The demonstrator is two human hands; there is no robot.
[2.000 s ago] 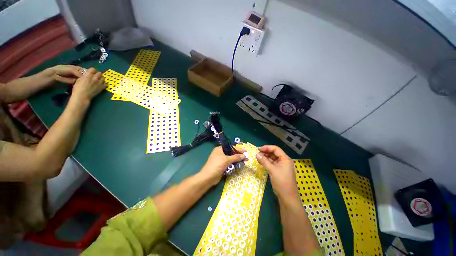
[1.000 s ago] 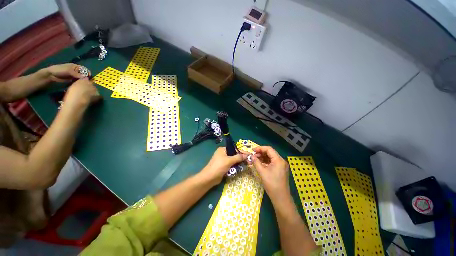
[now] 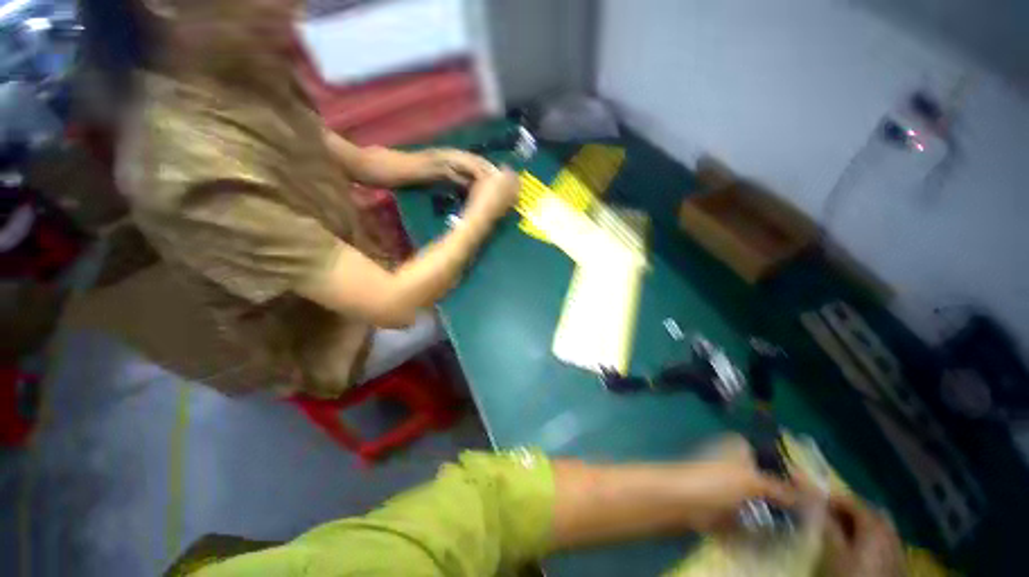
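Note:
The view is badly blurred. My left hand point(image 3: 728, 490) is at the lower right, closed around a black wire bundle point(image 3: 770, 442) with silver-white discs point(image 3: 758, 515) below the fingers. My right hand point(image 3: 863, 541) is beside it near the bottom edge, fingertips close to the left hand's; whether it holds a small piece cannot be told. A yellow adhesive sheet point(image 3: 807, 464) shows pale under and around both hands. Another black wire bundle point(image 3: 660, 381) with silver-white discs point(image 3: 720, 370) lies on the green bench beyond my left hand.
A seated person point(image 3: 243, 214) works at the bench's far left. Overlapping yellow sheets point(image 3: 598, 304) lie before them. A brown cardboard tray point(image 3: 739, 231), a perforated strip point(image 3: 891, 394) and a dark fan point(image 3: 982, 361) are along the wall. A red stool point(image 3: 378, 411) stands beside the bench.
The camera has turned left, so the bench and my hands appear further right and lower, and more of the other person shows. My left hand still holds the wire bundle.

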